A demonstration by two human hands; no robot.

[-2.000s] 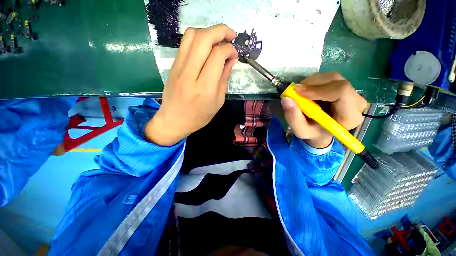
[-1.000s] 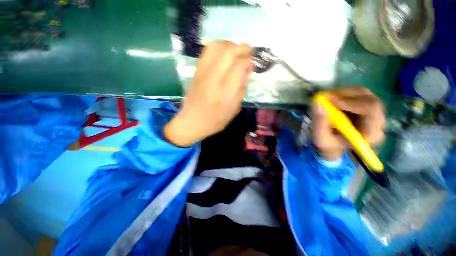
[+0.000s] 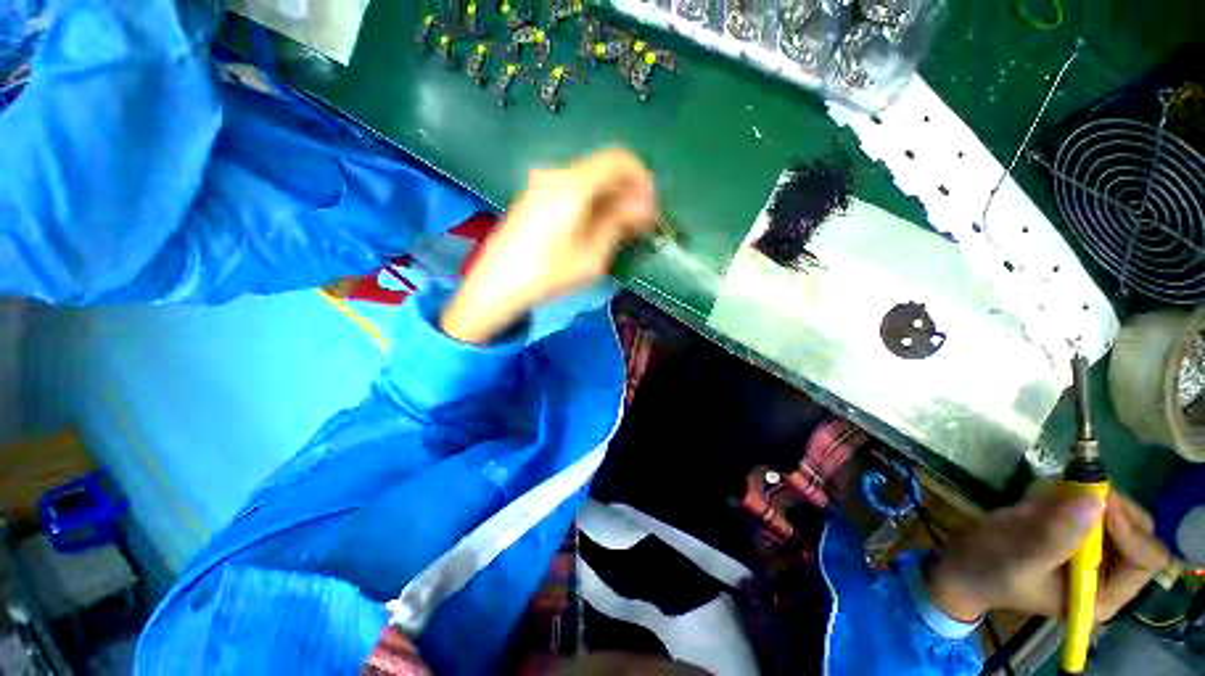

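Note:
The round black circuit board (image 3: 912,330) lies flat on the white work sheet (image 3: 846,297), with silver pads showing. A black bristly heap of short wires (image 3: 803,211) lies at the sheet's left end. My left hand (image 3: 562,231) is blurred, over the green bench to the left of the sheet. A small dark thing seems to be at its fingertips, but the blur hides what it is. My right hand (image 3: 1044,548) holds the yellow soldering iron (image 3: 1084,568) upright in the picture, right of the sheet, its metal tip pointing to the far side.
Small yellow-and-silver assemblies (image 3: 529,46) stand at the far left. A clear blister tray (image 3: 846,46) and a perforated white strip (image 3: 978,211) lie beyond the sheet. A fan guard (image 3: 1136,211) and a beige tape roll (image 3: 1156,383) are at the right. A person's blue sleeve (image 3: 106,159) is at the left.
The view has swung left and tilted. My left hand has moved left, away from the circuit board, which now lies alone on the sheet. My right hand has drawn the iron away from the board.

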